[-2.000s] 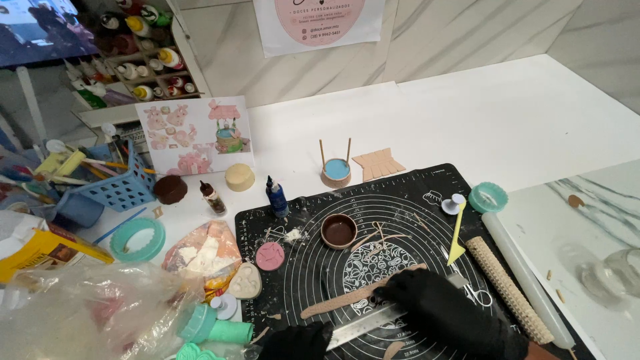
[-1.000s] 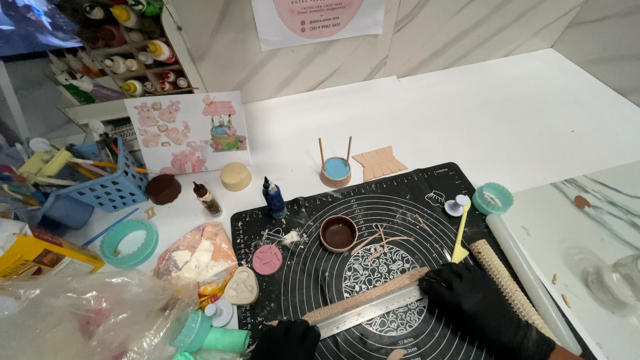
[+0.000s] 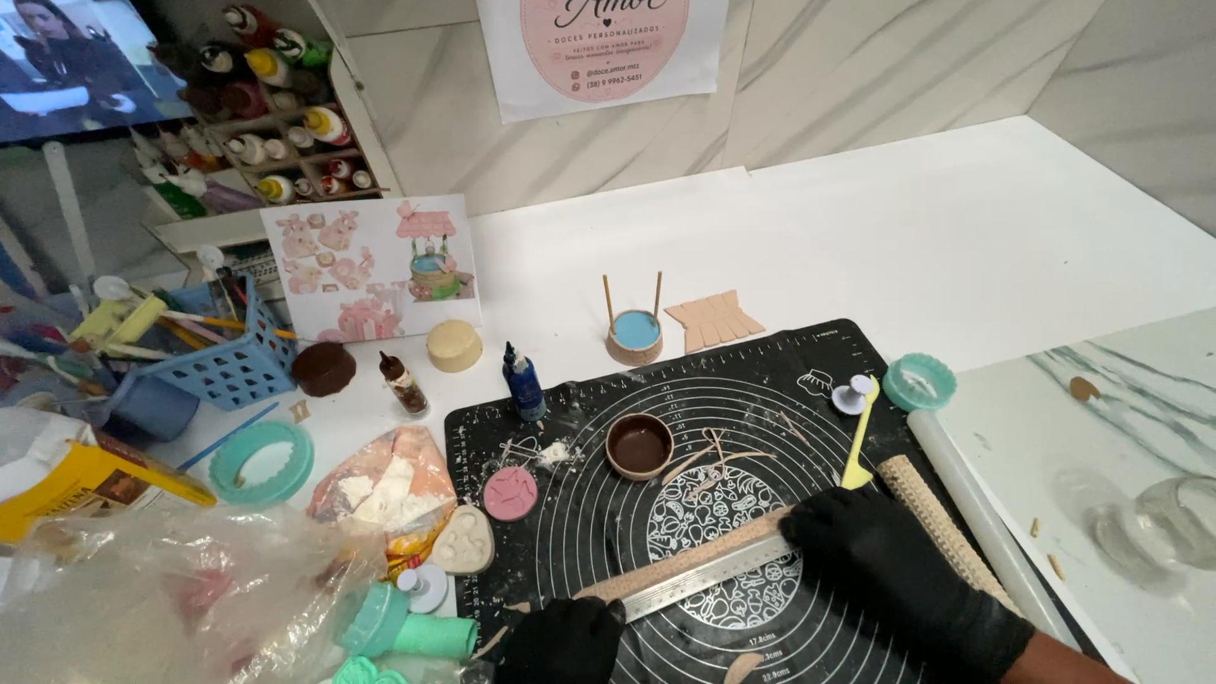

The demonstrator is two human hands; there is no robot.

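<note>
Both hands wear black gloves. A metal ruler point(image 3: 708, 579) lies across the black mat point(image 3: 589, 418), its left end under my left hand point(image 3: 562, 638) and its right end under my right hand point(image 3: 860, 541). Along the ruler's far edge runs a textured beige strip of paste point(image 3: 684, 560); its right end is hidden by my right hand. Thin beige scraps point(image 3: 717, 456) lie behind it, near a small bowl with a dark brown inside point(image 3: 639, 446). A yellow tool point(image 3: 858, 446) touches the mat just beyond my right hand.
A textured roller point(image 3: 936, 518) and a smooth white rolling pin point(image 3: 988, 532) lie at right. Behind the mat stand a blue-topped piece with two sticks point(image 3: 635, 332), a scored beige panel point(image 3: 714, 321) and a blue bottle point(image 3: 525, 385). A plastic bag point(image 3: 180, 598) and green cutters point(image 3: 408, 627) crowd the left.
Two seconds ago the ruler lay nearer me at a steeper slant, apart from much of the strip. It now lies along the strip's near edge, and my right hand has moved right to its end.
</note>
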